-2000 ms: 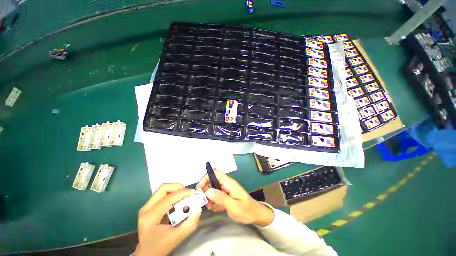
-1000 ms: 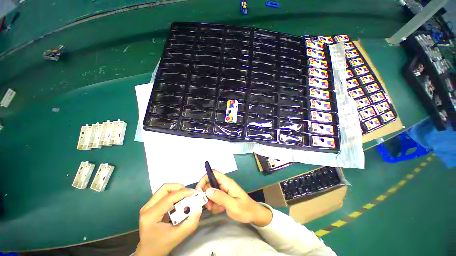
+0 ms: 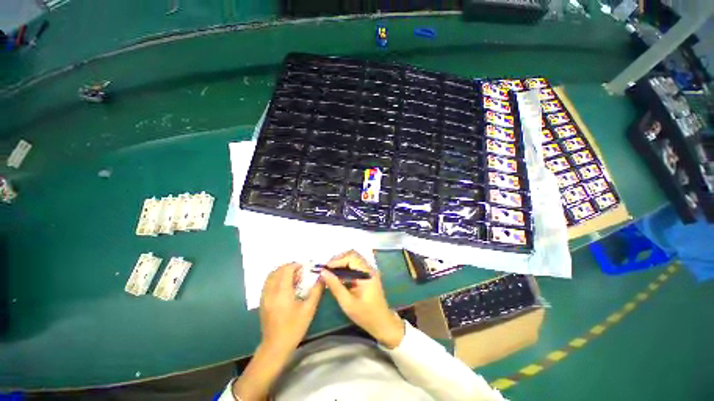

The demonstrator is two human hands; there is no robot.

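Note:
My left hand (image 3: 283, 309) holds a small white housing (image 3: 306, 279) over the white work paper (image 3: 270, 249). The fingers cover much of the housing. My right hand (image 3: 362, 296) holds dark tweezers (image 3: 347, 273), seen closed like a pen, lying nearly level with the tip at the housing. Any part at the tip is too small to tell. The black blister tray (image 3: 352, 139) lies beyond my hands. One coloured module (image 3: 371, 186) sits in it, and its right column holds several more.
Plain housings stand in a row (image 3: 175, 214) at left, with two nearer ones (image 3: 158, 276). A filled tray (image 3: 578, 155) lies at right on cardboard. An open brown carton (image 3: 498, 337) and a blue bin (image 3: 632, 251) are at lower right. A liner sheet (image 3: 548, 265) sticks out beneath the main tray.
Both hands have moved forward over the paper, carrying the housing and tweezers. The tweezers have turned from upright to nearly level. The whole view has shifted slightly.

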